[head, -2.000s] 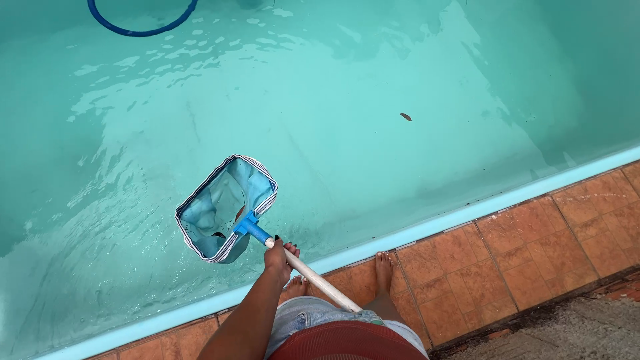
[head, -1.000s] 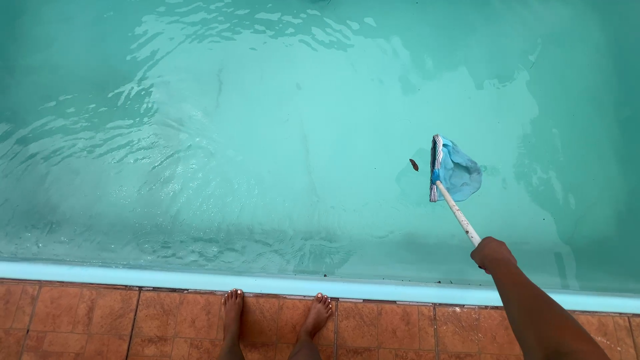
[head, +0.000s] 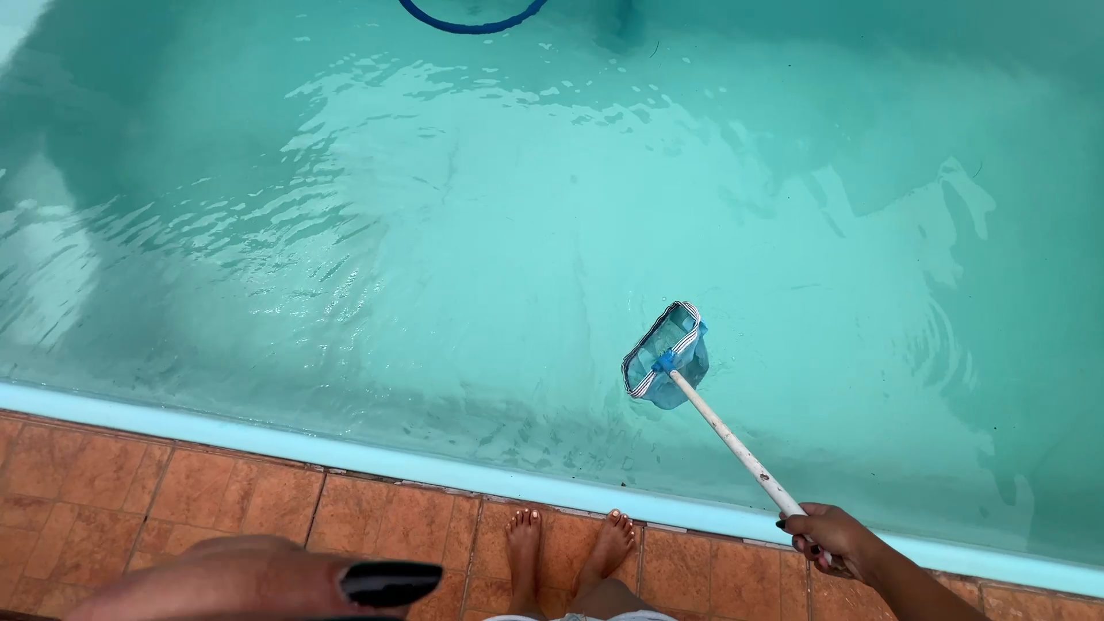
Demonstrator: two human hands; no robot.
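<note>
My right hand (head: 824, 542), at the lower right, grips the white pole (head: 737, 448) of a pool skimmer net near its lower visible end. The blue mesh net (head: 686, 366) with a striped rim is at the pole's far end, joined by a blue plastic fitting (head: 665, 361). It is tilted at the water's surface, its mesh bag hanging to the right. My left hand (head: 233, 582) looms large at the lower left, close to the camera and over the tiles. One dark-nailed digit shows; the other fingers are mostly hidden or cut off, and nothing held is visible there.
Rippled pool water (head: 517, 285) fills most of the view. A blue hose loop (head: 470, 28) is at the top. My bare feet (head: 569, 548) stand on terracotta tiles (head: 388, 517) beside the light blue pool edge (head: 345, 448). Small dark specks dot the pool.
The net has turned from nearly side-on to showing its opening. The dark leaf seen beside it one second ago is no longer visible on the water. My left hand has come into view.
</note>
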